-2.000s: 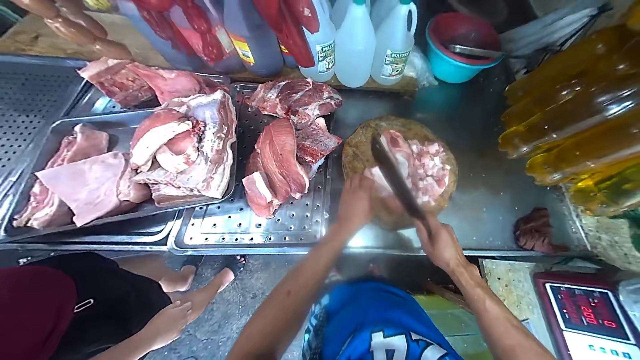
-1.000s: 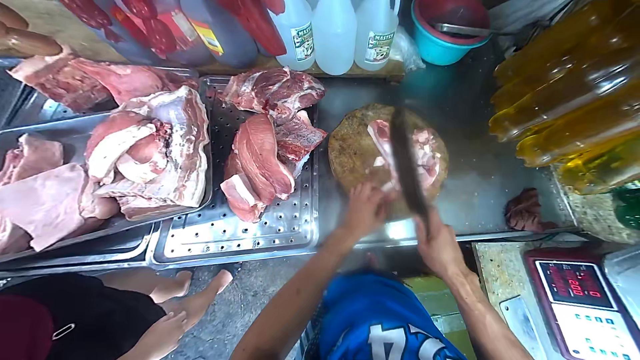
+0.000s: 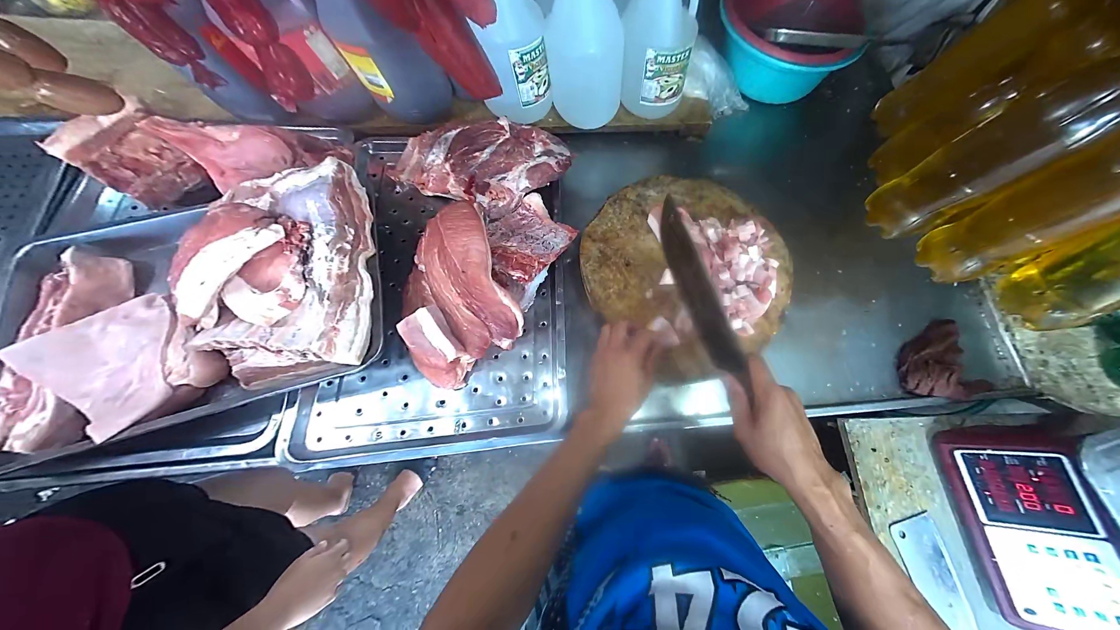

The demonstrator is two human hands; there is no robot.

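Note:
My right hand (image 3: 770, 411) is closed around the handle of a large knife (image 3: 700, 293), whose dark blade lies diagonally over a round wooden chopping block (image 3: 617, 254). Cut pieces of pale pink raw meat (image 3: 739, 267) are heaped on the block, right of the blade. At the block's near left edge is my left hand (image 3: 623, 367), its fingertips close to a few small pieces; whether it grips one I cannot tell. Larger cuts of raw meat (image 3: 464, 280) rest on a perforated metal tray (image 3: 437, 420) to the left.
Another metal tray (image 3: 372, 346) holds more meat. Behind stand plastic bottles (image 3: 586, 61) and a turquoise basin (image 3: 779, 79). Bottles of yellow oil (image 3: 1015, 166) lie at right, above a dark meat piece (image 3: 936, 359) and a digital scale (image 3: 1024, 516). A person (image 3: 175, 551) sits at lower left.
The knife, upright and raised a second ago, now slants over the block. The heap of cut pieces shows more plainly beside the blade. My left hand stays by the block's near edge.

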